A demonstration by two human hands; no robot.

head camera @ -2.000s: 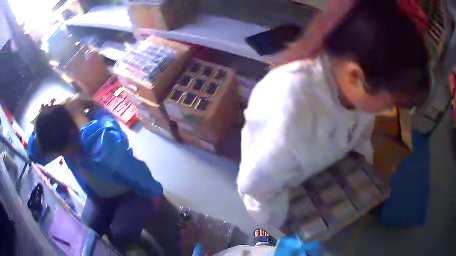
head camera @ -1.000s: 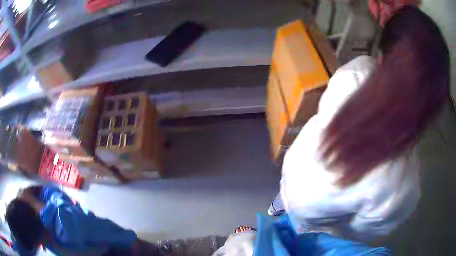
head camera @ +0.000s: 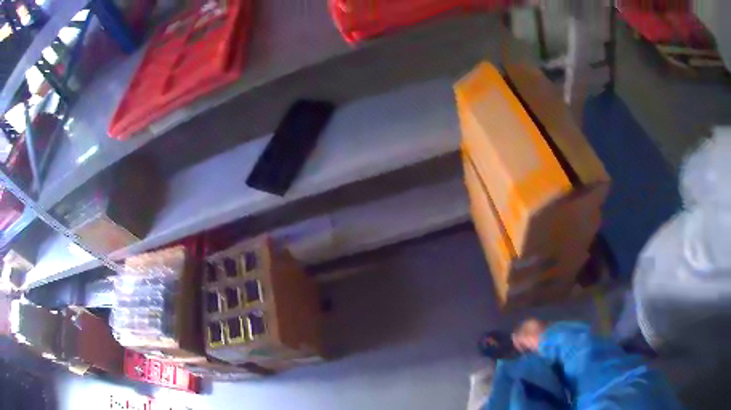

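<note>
My right hand (head camera: 529,332), judged from its sleeve coming from the lower right, is small and blurred at the bottom. I cannot tell whether it holds anything. A bright blue sleeve (head camera: 605,368) runs behind it. My left hand is not in view. Brown cartons (head camera: 513,152) stand stacked beside the shelving, just above my hand. An open carton (head camera: 296,312) at the lower left shows a grid of dark rectangles with light edges. Shiny clear trays (head camera: 148,300) sit on the carton to its left.
A black flat panel (head camera: 290,148) lies on a grey shelf (head camera: 385,132). Red trays (head camera: 188,64) lie on the upper shelf, with a smaller red tray (head camera: 160,371) low left. A person in white (head camera: 689,264) is cut off at the right edge. Blue floor or sheet (head camera: 629,176) lies behind the cartons.
The view has swung, bringing the upper red trays in. The person in white has shifted to the right edge. The other person in blue is out of view. The hand now shows at the sleeve's end.
</note>
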